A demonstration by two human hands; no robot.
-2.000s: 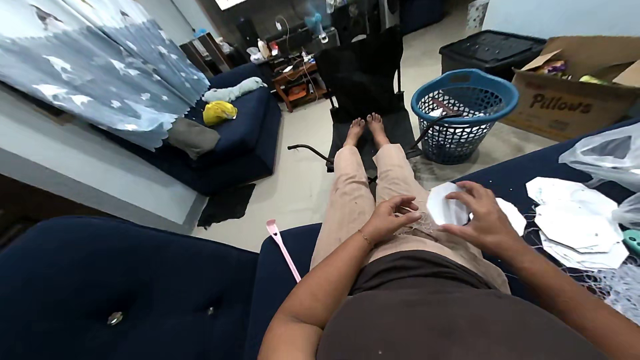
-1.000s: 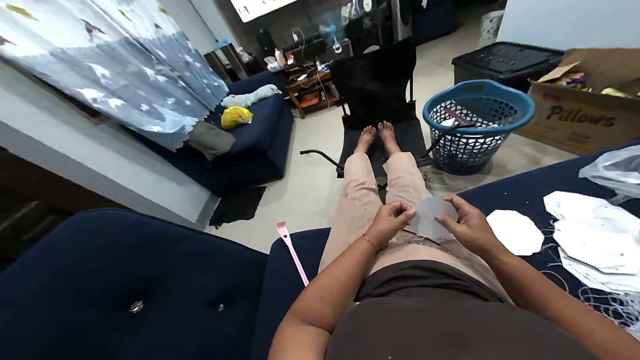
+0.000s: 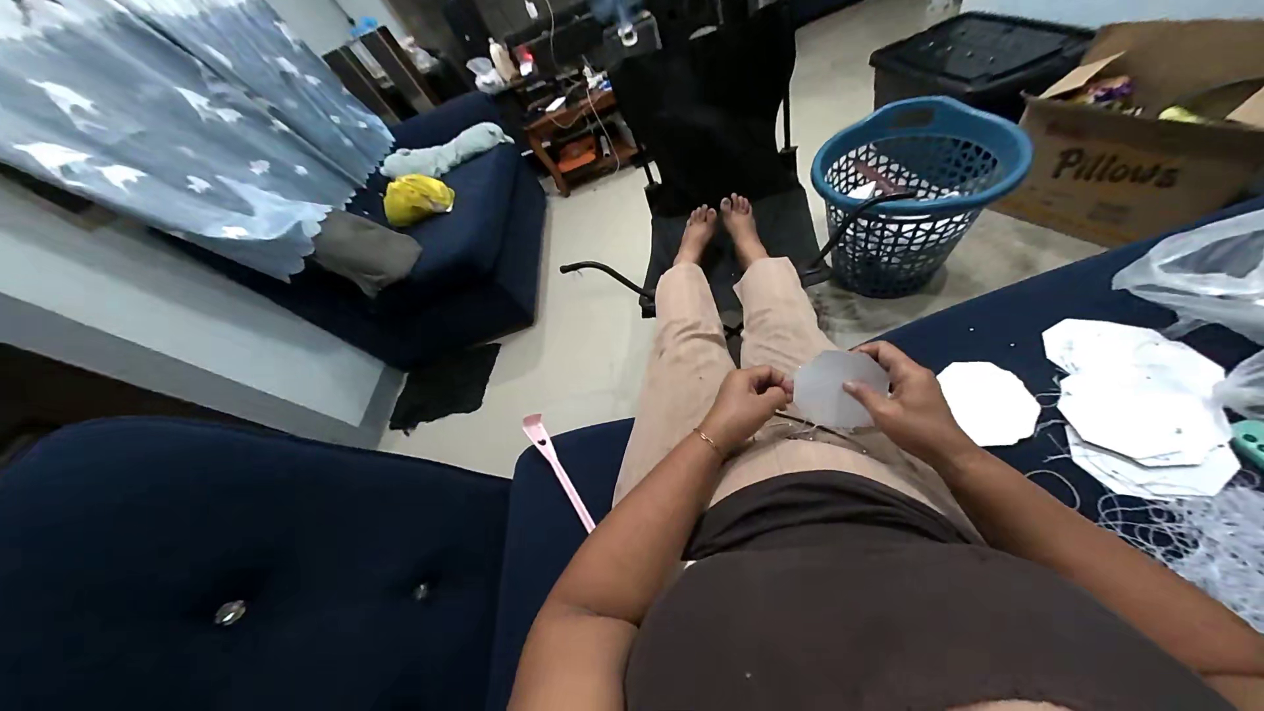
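Above my lap, my right hand pinches the right side of a thin, whitish, many-sided piece; whether it is paper or cloth I cannot tell. At its left edge my left hand has thumb and fingertips pinched together on the rim. Bits of thread lie on the beige trousers beneath. A single white octagonal piece rests on the navy sofa just right of my right hand. Farther right is a stack of similar white pieces, with loose white threads in front of it.
A pink long-handled stick lies at the seat's left edge. My feet rest on a black folding chair. Beyond the sofa stand a blue laundry basket, a cardboard box and a black lidded bin. A clear plastic bag lies at right.
Two seconds ago my left hand was apart from the whitish piece; now its fingertips are at the left edge. The piece has turned from a tilted position to face the camera more.
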